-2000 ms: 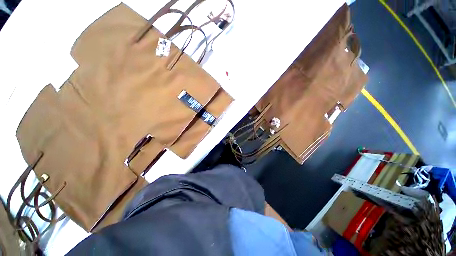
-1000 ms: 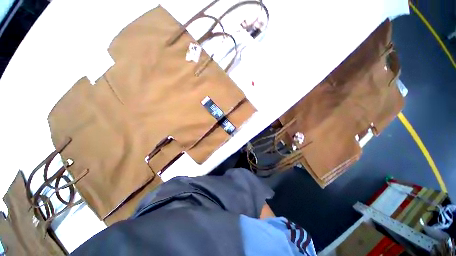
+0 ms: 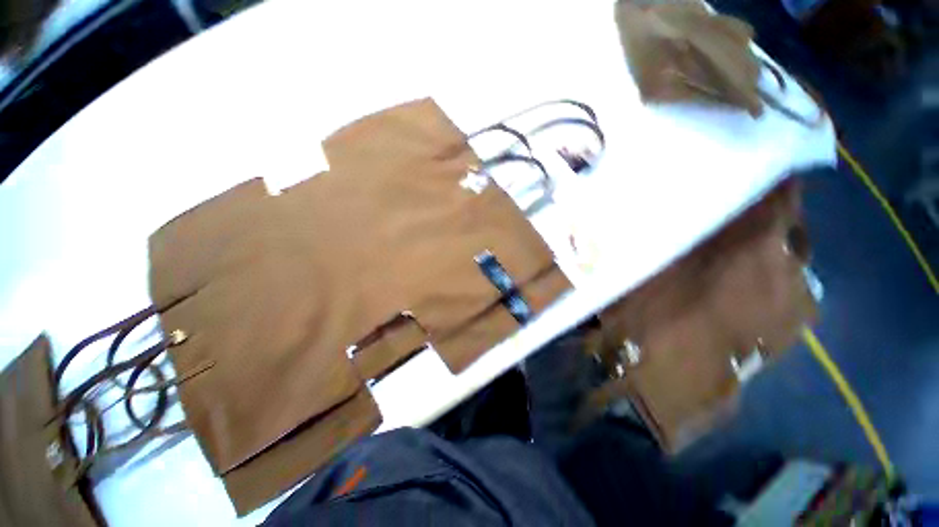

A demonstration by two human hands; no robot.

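A flat brown bag body panel lies on the white table in front of me. Square notches cut both long edges. Thin brown looped handles stick out at its left end, and another pair at its right end. A black strip with pale marks lies across its near right corner. A white tag sits near the right handles. Neither my left hand nor my right hand is in view.
More brown panels, blurred, are beyond the near table edge at right. Another brown piece lies at the far right end, and one at the left edge. My dark apron fills the bottom. The floor has a yellow line.
The camera view has shifted, so the panel appears lower and more level. A brown piece at the far right end has come into view. The panel still lies flat.
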